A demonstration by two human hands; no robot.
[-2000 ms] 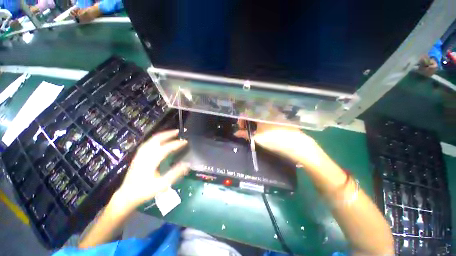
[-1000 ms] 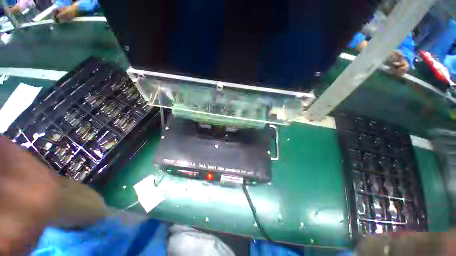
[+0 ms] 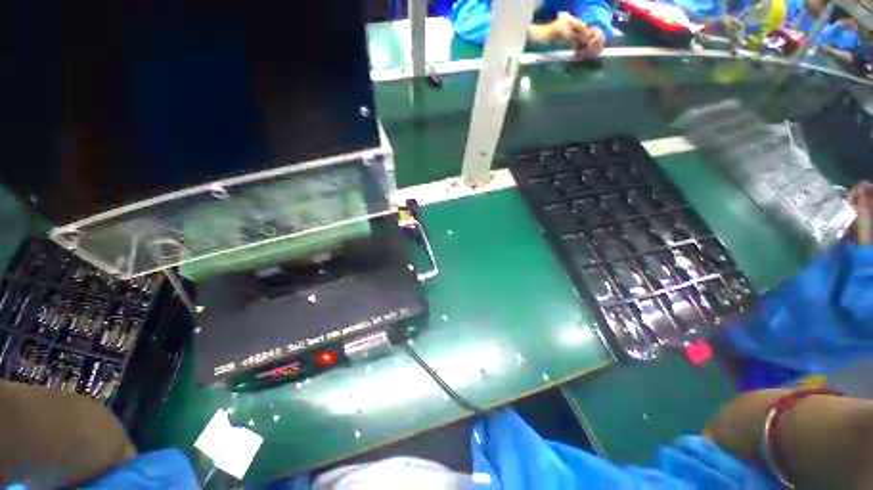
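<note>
A low flat black box (image 3: 311,311) with white lettering, red digits and a red light on its front edge lies on the green bench. No part can be made out on it. A clear guard (image 3: 239,225) stands over its rear. My left forearm (image 3: 57,435) is at the lower left, its hand out of the picture. My right forearm (image 3: 747,426), with a red band and a bangle, reaches to the right edge, its hand cut off.
Left tray (image 3: 144,321), its pockets holding metallic-green parts. Right black tray (image 3: 637,239) with shiny pockets. Paper slip (image 3: 228,443), black cable (image 3: 438,369), bent metal bar (image 3: 427,251), white post (image 3: 495,91). Clear plastic trays (image 3: 766,163) lie beside another person's blue sleeve (image 3: 814,316).
The view has swung right, so the box and guard now sit further left. Both hands have left the box and gone out of the picture.
</note>
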